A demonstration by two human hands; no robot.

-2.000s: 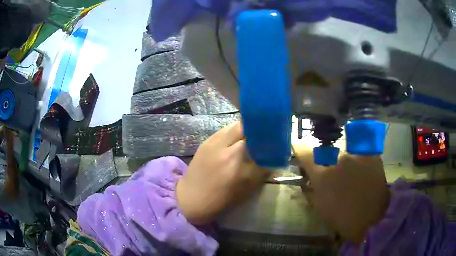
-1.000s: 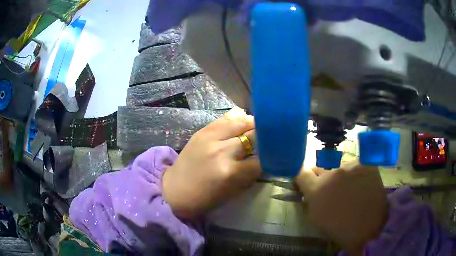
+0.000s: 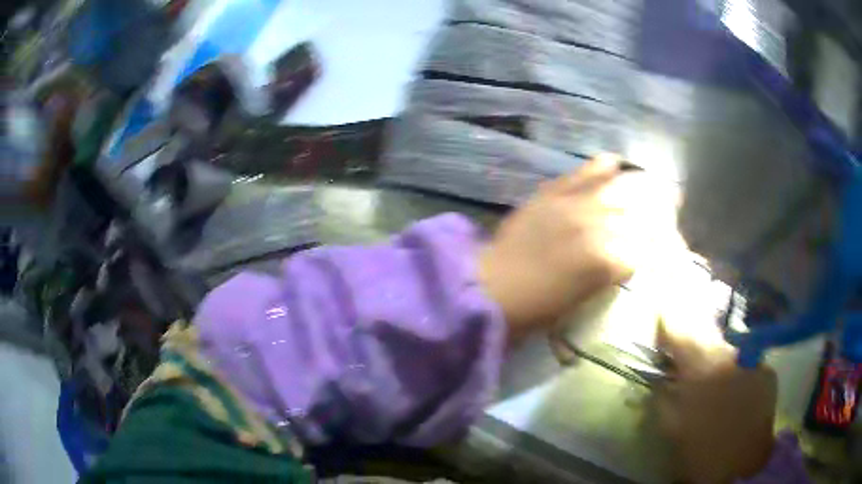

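Grey speckled bands [image 3: 473, 142] lie in overlapping layers behind my left hand, with a dark check strip [image 3: 331, 151] running off to their left. My left hand [image 3: 558, 250] is at the near end of the bands, its fingertips washed out by the bright lamp light; whether it grips anything cannot be told. My right hand [image 3: 718, 406] is low at the right, blurred, with its fingers around one end of thin dark metal thread snips [image 3: 610, 364] that point left over the pale machine bed [image 3: 558, 406]. The needle area is lost in glare.
The grey sewing machine head [image 3: 756, 161] fills the upper right, with a blurred blue guard [image 3: 803, 331] at its right. A phone with a red screen [image 3: 836, 392] is at the right edge. Loose strips [image 3: 203, 189] hang at the left of the white table [image 3: 359, 66]. A green sleeve or cloth [image 3: 189, 444] is at lower left.
The view has swung, so bands and hands appear further right. The blue guard no longer covers my left fingers. The snips show more fully beside my right hand.
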